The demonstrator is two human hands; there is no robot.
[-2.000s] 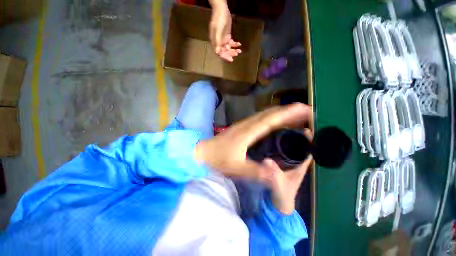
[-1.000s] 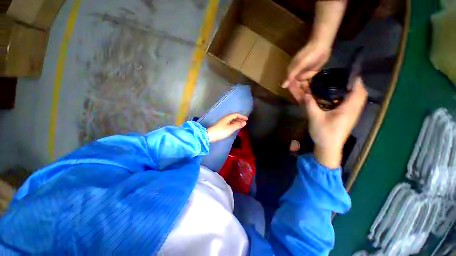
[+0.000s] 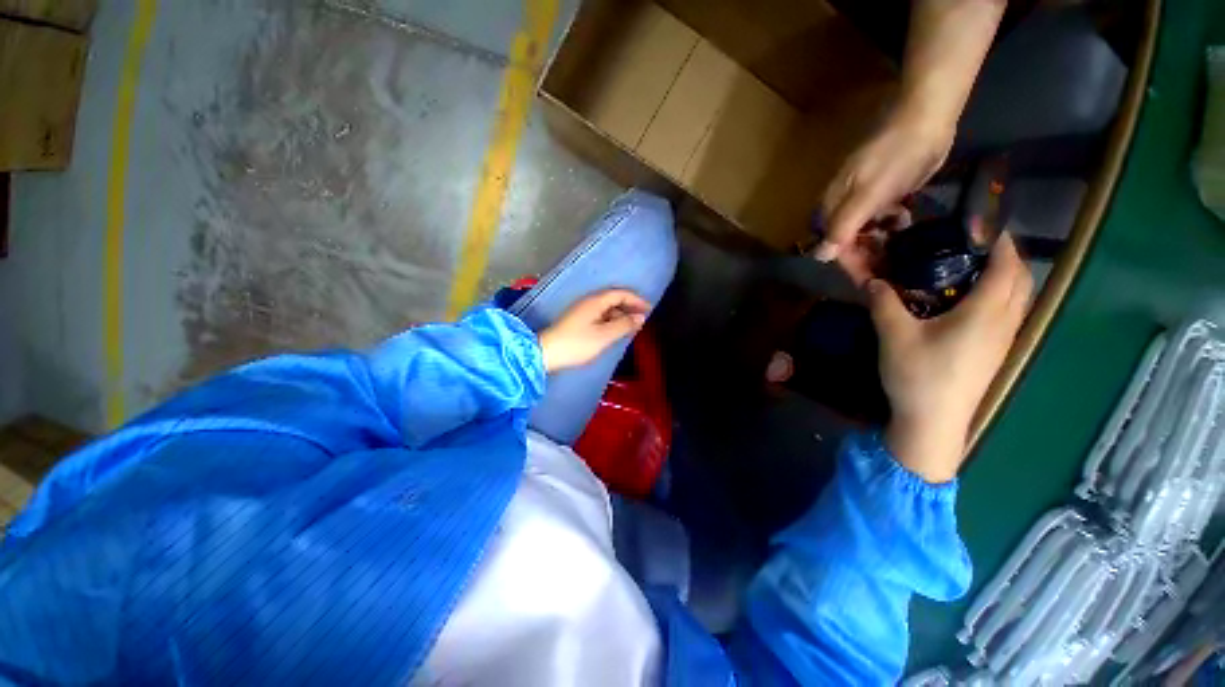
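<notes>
My right hand (image 3: 940, 356) holds the black cup (image 3: 934, 258) beside the green bench's edge, with the fingers around its near side. The cup's opening is dark, with small orange spots at its lower rim; what is inside cannot be told. Another person's hand (image 3: 893, 168) reaches from the top, with its fingertips at the cup's left side. Small dark bits show by those fingertips. My left hand (image 3: 591, 332) rests on my thigh, fingers loosely curled, with nothing seen in it.
Stacks of white loop-shaped housings (image 3: 1061, 577) lie on the green bench (image 3: 1048, 436) at the right. A large open floor carton (image 3: 685, 114) stands ahead. A red stool (image 3: 629, 430) is under me. A pale yellow block (image 3: 1213, 134) is at the far right edge. Other cartons stand far left.
My left hand has left the cup and come down to my thigh. The separate black round piece is no longer seen. The other person's hand has come from above the carton to the cup.
</notes>
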